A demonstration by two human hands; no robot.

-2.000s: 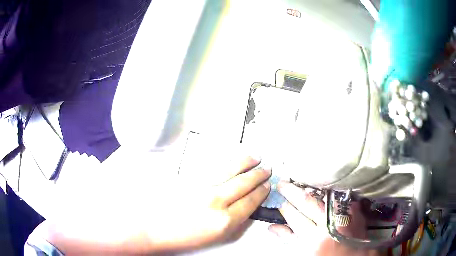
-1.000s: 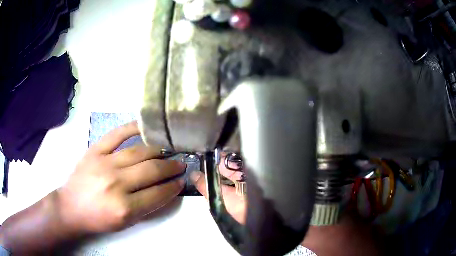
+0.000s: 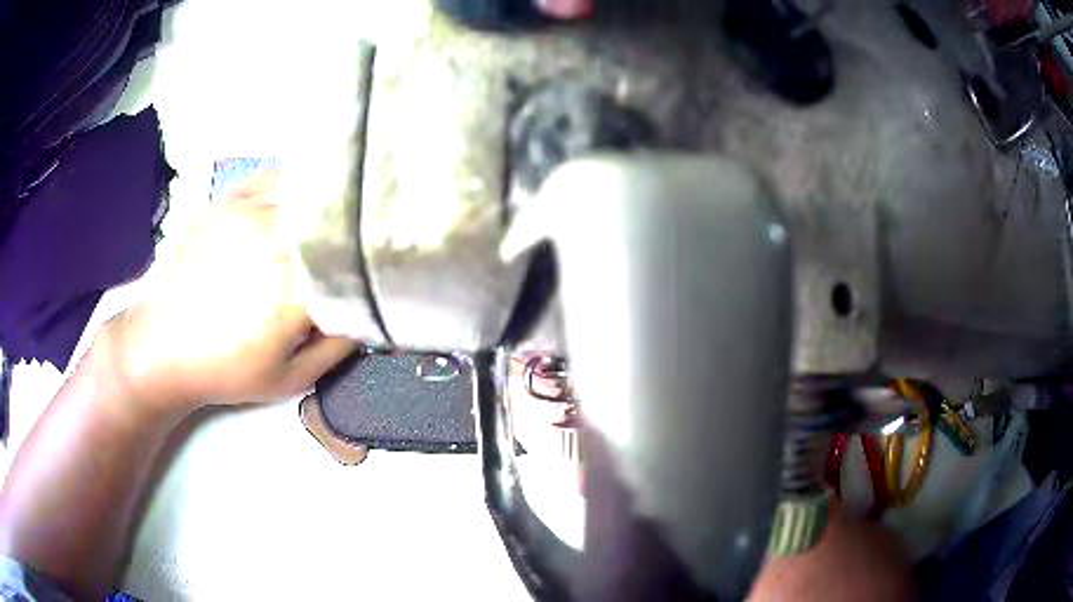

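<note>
My left hand (image 3: 224, 312) lies left of the sewing machine head (image 3: 435, 223), overexposed, its fingers partly hidden behind the head. A corner of a pale grey-blue cut piece (image 3: 244, 176) shows above it; whether the fingers grip it cannot be told. A dark textured plate (image 3: 400, 406) on the machine bed is uncovered below the head, with a brown patch (image 3: 338, 433) at its left end. My right forearm or wrist (image 3: 835, 564) shows at the lower right; the hand is hidden behind the large grey metal guard (image 3: 671, 306).
A dark purple stack of cut pieces (image 3: 88, 241) lies at the left, with larger dark panels (image 3: 59, 77) behind. A ribbed knob with a spring (image 3: 800, 526) is right of the guard. Red and orange handles (image 3: 908, 453) lie beyond it. White table (image 3: 318, 529) shows in front.
The view has moved in close to the machine head. Since one second ago, my left hand has moved away to the upper left, uncovering the dark plate. My right fingers are no longer seen there.
</note>
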